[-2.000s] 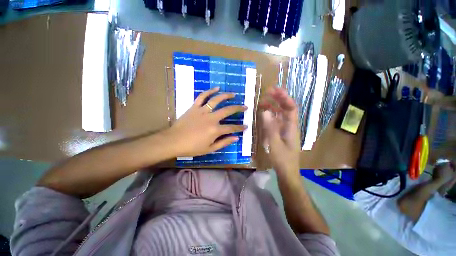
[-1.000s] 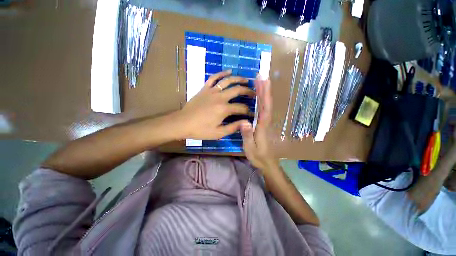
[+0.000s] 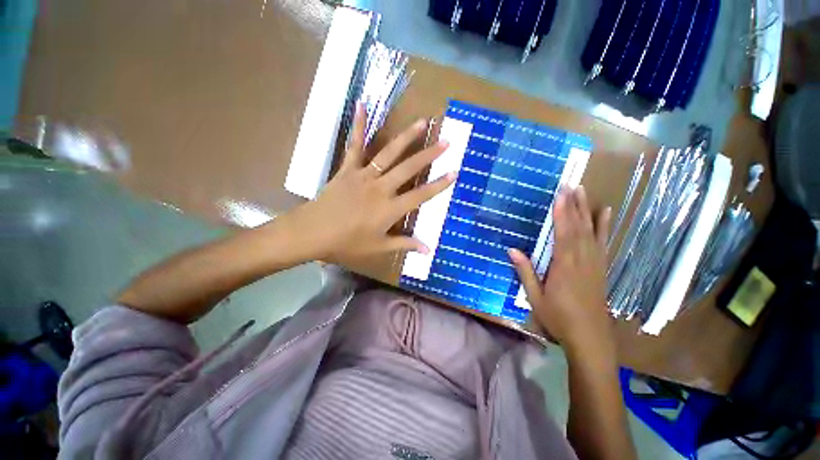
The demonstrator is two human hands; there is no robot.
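A bright blue solar cell panel (image 3: pixel 503 193) with pale dashed lines lies flat on the brown board. A white insulating strip (image 3: pixel 441 202) lies along its left edge and another white strip (image 3: pixel 577 171) along its right edge. My left hand (image 3: pixel 364 202) is spread, palm down, with fingertips on the left strip and thumb low on it. My right hand (image 3: pixel 575 260) lies at the right edge, fingers on or beside the right strip, thumb over the panel. I see nothing held in either hand.
White stacked strips (image 3: pixel 331 103) and silvery ribbon bundles (image 3: pixel 387 81) lie left; a larger ribbon bundle (image 3: pixel 656 225) and white bar (image 3: pixel 690 247) lie right. Dark cell stacks (image 3: pixel 652 45) are behind on a grey sheet. A yellow patch (image 3: pixel 752 295) sits on a black stand at right.
The view has turned and shifted, so the panel appears tilted and further right. My left hand has moved off the panel's middle to its left edge; my right hand is now at the right edge.
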